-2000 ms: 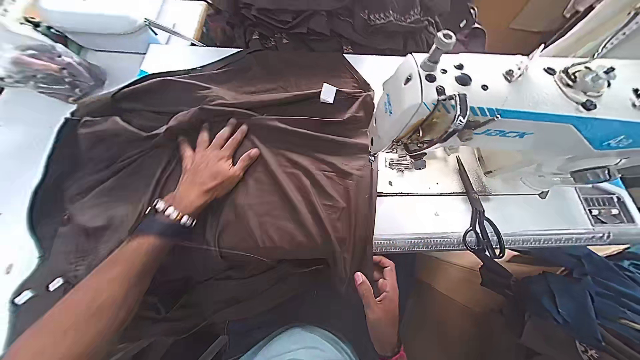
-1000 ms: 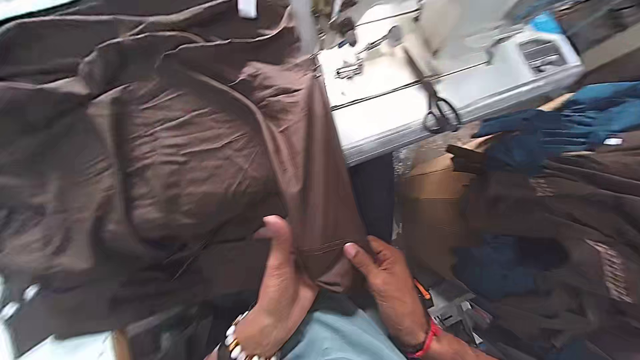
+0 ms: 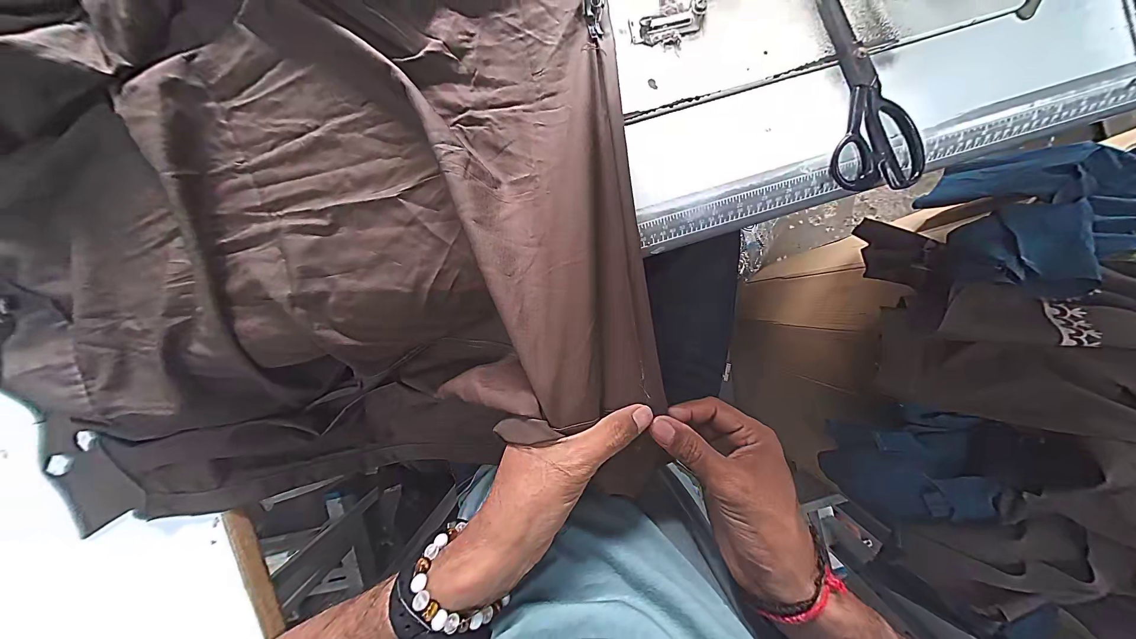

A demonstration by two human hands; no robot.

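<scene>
A brown fabric garment (image 3: 355,204) spreads over the left and middle of the view, its right edge running from the presser foot (image 3: 595,19) at the top down to my hands. My left hand (image 3: 550,497) grips the folded lower edge, thumb on top and fingers hidden beneath the cloth. Right beside it, my right hand (image 3: 732,488) pinches the corner of the same edge between thumb and fingers. The two thumb tips nearly meet. Black-handled scissors (image 3: 874,133) lie on the white sewing machine bed (image 3: 728,133), up and to the right of both hands.
A ruler strip (image 3: 754,202) runs along the machine's front edge. At the right, dark brown cloth pieces (image 3: 985,355) and blue cloth (image 3: 1029,244) are heaped by brown cardboard (image 3: 799,328). A white table surface (image 3: 133,568) with a wooden edge shows at the lower left.
My left hand, flat on the garment two seconds ago, has come down to the lower edge and gripped it beside my right hand. The view has tilted down toward my lap.
</scene>
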